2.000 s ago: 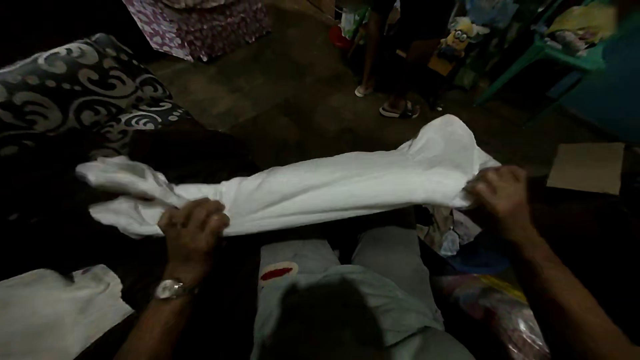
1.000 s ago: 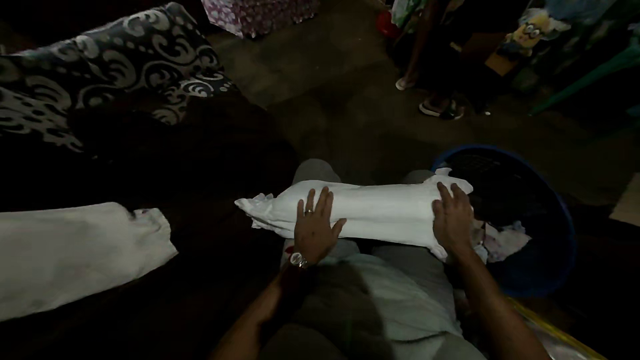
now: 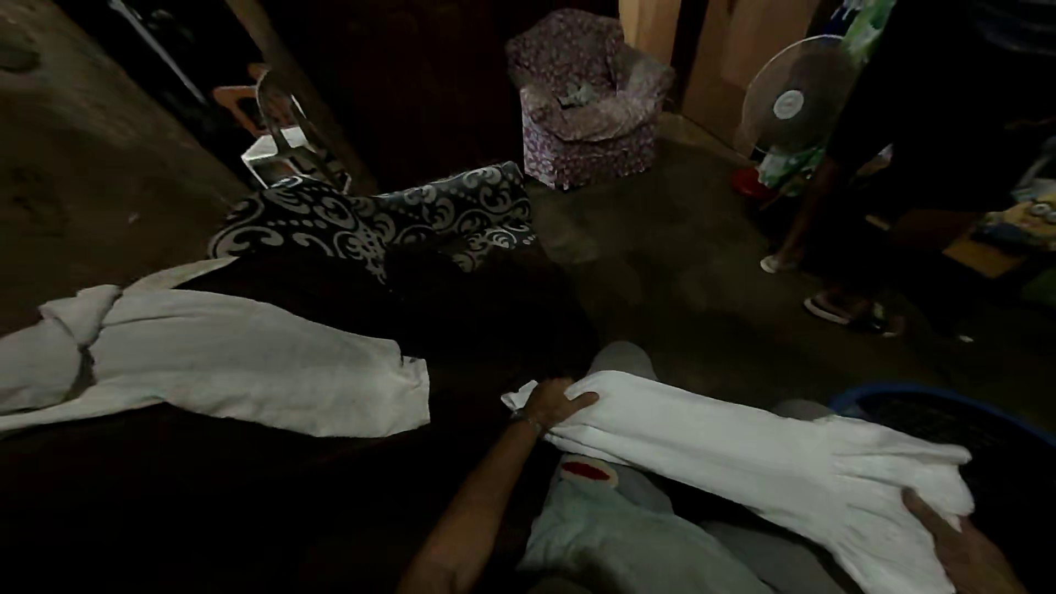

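Note:
A long folded white cloth stretches across my lap, with its gathered left end in my left hand. My right hand is at the wider right end, its thumb on top of the fabric and its fingers partly hidden beneath. Over to the left, a second white cloth garment lies on a dark surface, with a knotted or bunched part at its far left.
A blue tub stands at the right, partly behind the cloth. Beyond are a black-and-white patterned cover, a floral armchair, a fan, a plastic chair and a standing person.
The view has swung left. One second ago both hands lay flat on the cloth over my lap; now they grip its two ends and it is drawn out longer.

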